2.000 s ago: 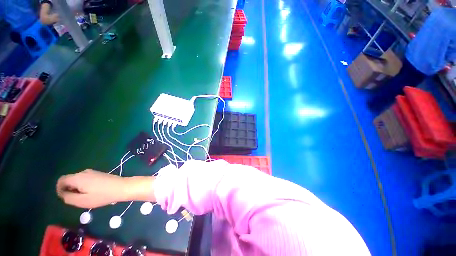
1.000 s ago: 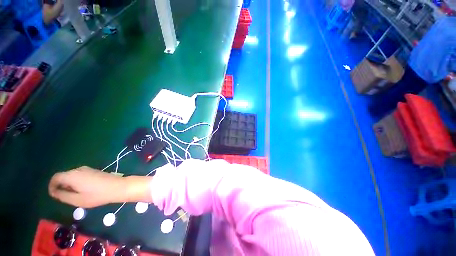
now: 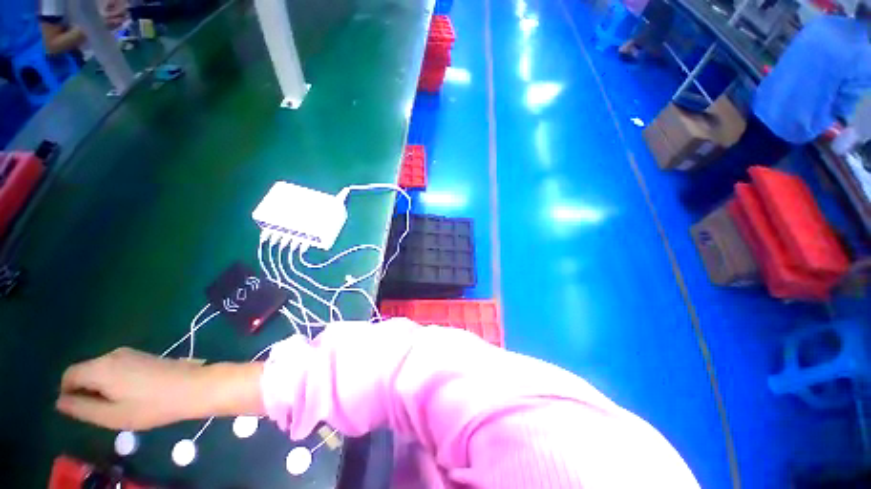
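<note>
My right hand (image 3: 119, 390) reaches in from the lower right in a pink sleeve, fingers curled, above the white charging pucks. Whether it holds anything cannot be told. My left hand is not in view. Several round white pucks, one of them this puck (image 3: 184, 452), lie on the green bench below my forearm. A red compartment tray (image 3: 69, 474) is cut off by the bottom edge, with dark glossy watch heads in it. Beyond my hand are a black charging pad (image 3: 246, 298) with a small red light and a white multi-port charger (image 3: 300, 214) with plugged-in cables.
A white post (image 3: 278, 53) stands on the bench. Beside the bench are a black tray (image 3: 435, 253), a red tray (image 3: 458, 315) and stacked red trays (image 3: 436, 53). Across the blue floor are cartons (image 3: 695, 132), red trays (image 3: 791, 232), a blue stool (image 3: 819, 363) and a person in blue.
The view has shifted, so the bench things sit further left and the near red tray lower, mostly out of the picture. My right hand stays curled above the pucks.
</note>
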